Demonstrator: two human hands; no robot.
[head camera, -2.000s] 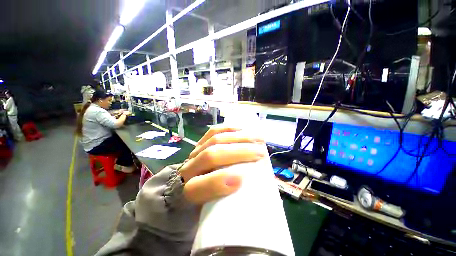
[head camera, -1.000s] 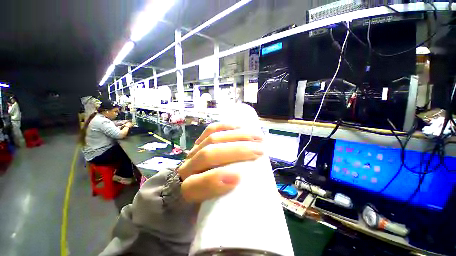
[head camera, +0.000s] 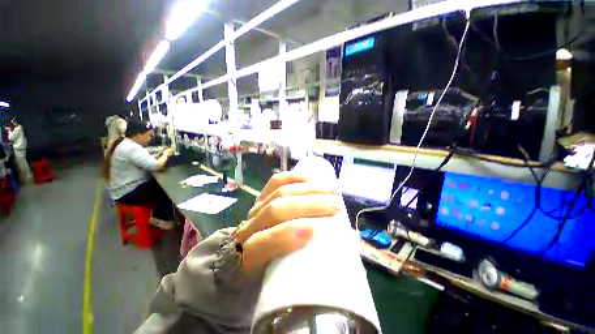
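A white vacuum flask (head camera: 320, 267) is raised close to the camera in the middle of the view. Its shiny steel open mouth shows at the bottom edge, tilted towards me, and is partly cut off. My left hand (head camera: 290, 212) is wrapped around the flask from the left side, with the fingers across it and a grey sleeve at the wrist. My right hand is not in view.
A green-matted bench (head camera: 408, 303) lies beyond the flask. A ledge holds a blue mouse (head camera: 376, 238), a dark phone (head camera: 442, 262) and a flashlight-like cylinder (head camera: 507, 279). A blue monitor (head camera: 512, 218) stands behind. A seated person (head camera: 134, 163) works at the left, near papers (head camera: 207, 203).
The flask's base end has lowered and more of its steel mouth now shows at the bottom edge. The left hand keeps its hold. The camera view has shifted slightly.
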